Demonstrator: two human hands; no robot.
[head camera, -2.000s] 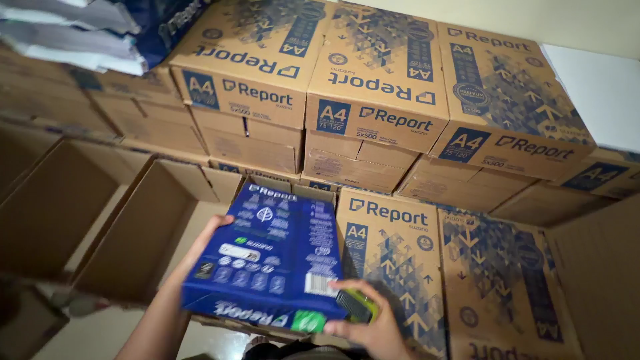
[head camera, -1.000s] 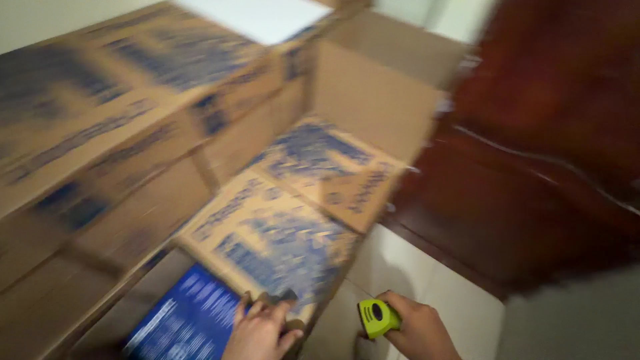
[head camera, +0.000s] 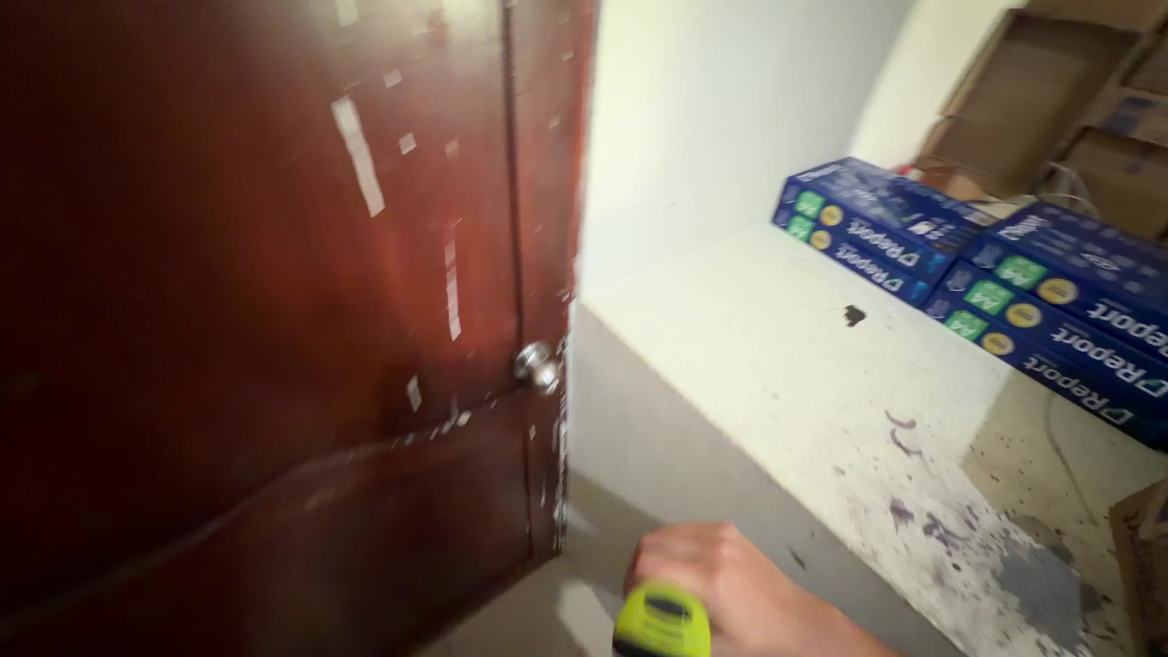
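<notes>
Low in the view, right of centre, my right hand is closed around a yellow-green handled tool, probably a box cutter; its lower part is cut off by the frame edge, and no blade shows. The hand is in front of the side of a white ledge. My left hand is out of view. On the ledge at the right, blue-wrapped reams of Report A4 paper lie in stacks, away from the hand.
A dark red wooden door with a round metal knob fills the left. Opened cardboard boxes stand behind the reams, and a cardboard box is at the lower right edge. Dark stains mark the ledge.
The view has swung far from the Report boxes to the door and ledge. My left hand, earlier on a blue ream, has left the view. The right hand still holds the yellow-green tool.
</notes>
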